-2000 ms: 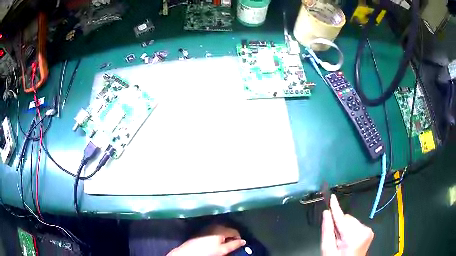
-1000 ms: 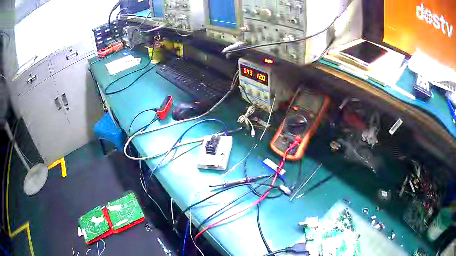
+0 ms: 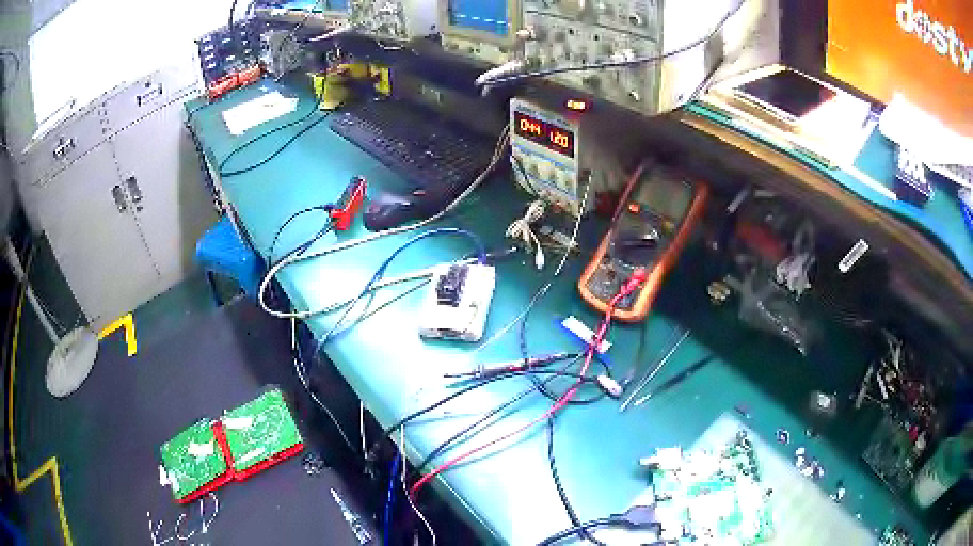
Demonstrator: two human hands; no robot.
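No hand is in view. Nearest in front, a green circuit board [image 3: 713, 493] lies on the pale work mat [image 3: 816, 512] at the lower right, with a black plug [image 3: 640, 518] at its left edge. The orange-framed multimeter [image 3: 643, 245] lies behind it, with red and black test leads [image 3: 501, 435] running down across the bench. Tweezers [image 3: 656, 370] and a slim probe [image 3: 512, 366] lie near the leads. A small white box with a black top [image 3: 459, 303] stands left of them. The bench power supply [image 3: 546, 149] shows lit red digits.
Oscilloscopes [image 3: 592, 48] stand on the shelf, and an orange screen [image 3: 907, 53] is at the upper right. A keyboard [image 3: 411, 149] and mouse [image 3: 393, 211] are at the back. Green boards with red edges [image 3: 229, 443] lie at the lower left. A blue stool [image 3: 227, 256] stands by the cabinet [image 3: 117, 203].
From the first frame the view has swung left, and both hands have left the picture. Since the second frame it has shifted slightly; the bench things look unmoved.
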